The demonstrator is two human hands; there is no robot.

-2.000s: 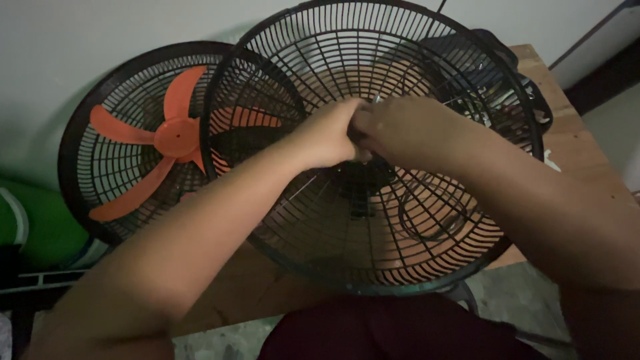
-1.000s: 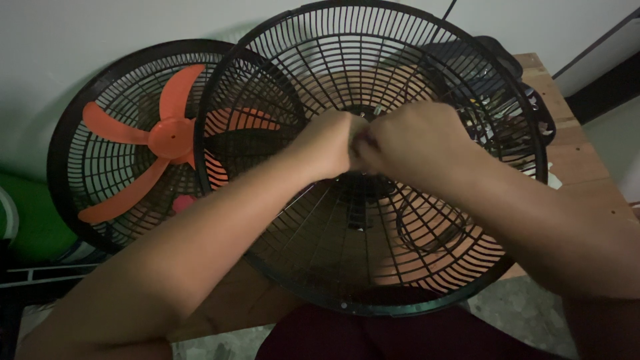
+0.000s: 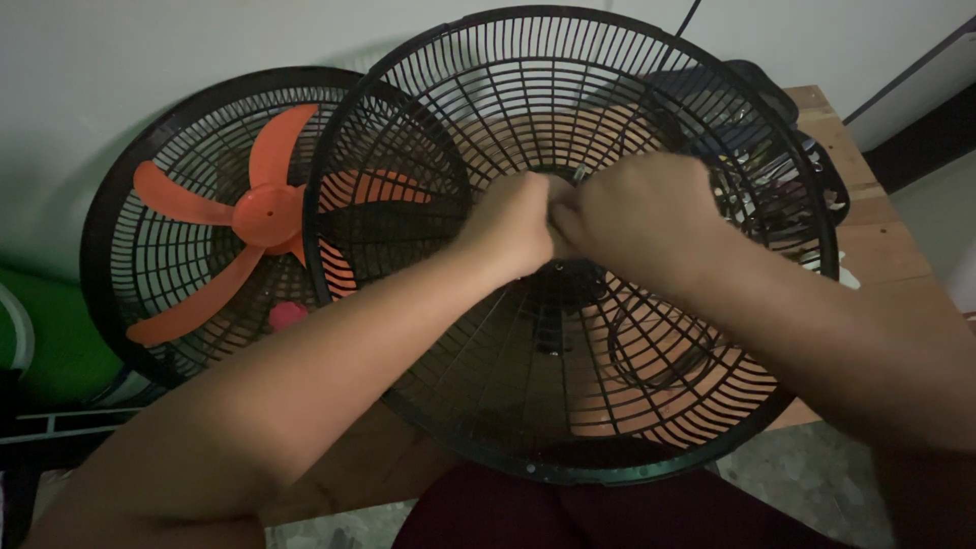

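A large round black fan grille (image 3: 610, 457) stands tilted in front of me. At its hub, my left hand (image 3: 512, 225) and my right hand (image 3: 648, 210) meet with curled fingers around a small part that they mostly hide. A bit of metal shaft (image 3: 579, 174) shows just above the fingers. Behind the grille on the left leans a second black grille (image 3: 145, 137), with an orange plastic fan blade (image 3: 267, 215) lying in it. A small pink knob (image 3: 288, 315) lies near the lower blade. Through the grille a dark fan body (image 3: 550, 332) is partly visible.
The wooden table (image 3: 877, 198) bears an open black tool case (image 3: 827, 175) with tools at the back right. A coiled black cable (image 3: 663, 374) shows through the grille. A green object (image 3: 57, 343) is at the far left, beside a white rack (image 3: 69, 418). A pale wall stands behind.
Both hands stay together at the grille's hub, with small shifts of the fingers and wrists. The second grille and orange blade keep their place beside it.
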